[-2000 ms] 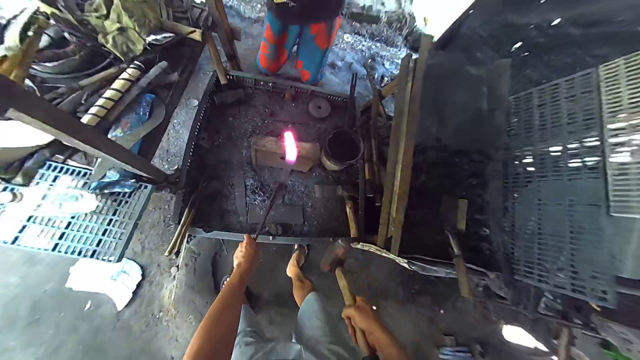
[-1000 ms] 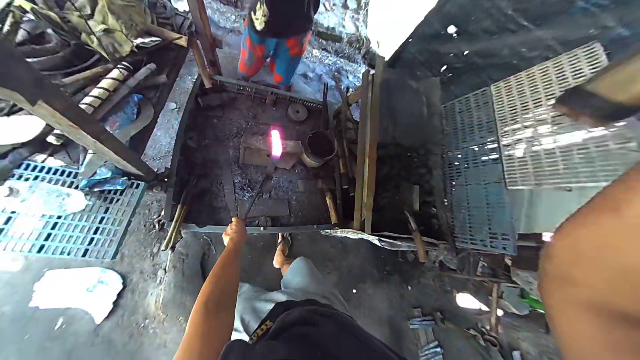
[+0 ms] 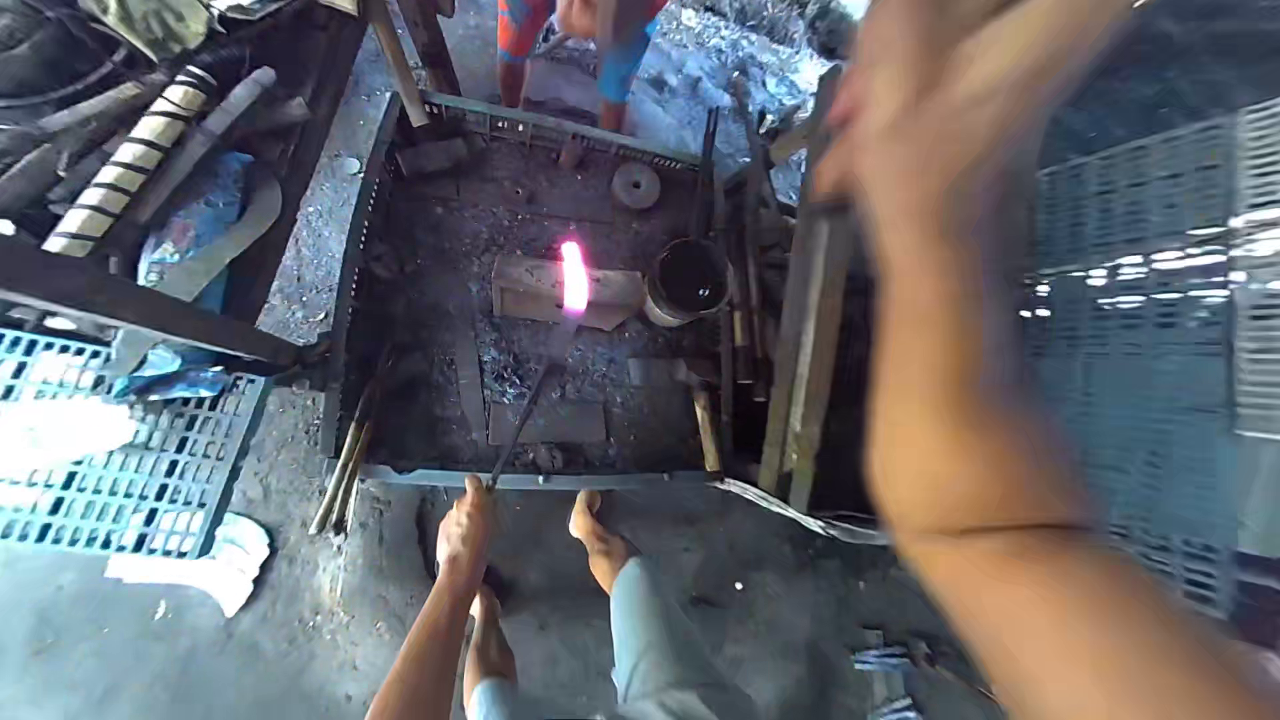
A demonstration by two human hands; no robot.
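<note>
My left hand grips the near end of a long dark metal rod. At its far end a piece of metal glows pink-white, over or on a pale block in the middle of a dark, soot-covered tray. My right hand is raised high at the upper right, blurred and close to the camera. Its fingers are closed around a wooden handle, which runs out of view at the top; no tool head shows.
A round container of dark liquid stands right of the block. A hammer lies at the tray's near right. Wooden posts flank the right side. A person's legs are beyond the tray, a plastic crate panel at left.
Two seconds ago my right hand held a hammer low by my legs; one second ago the arm was raised at the right. Now the hand shows high at upper right. My left hand still holds the rod.
</note>
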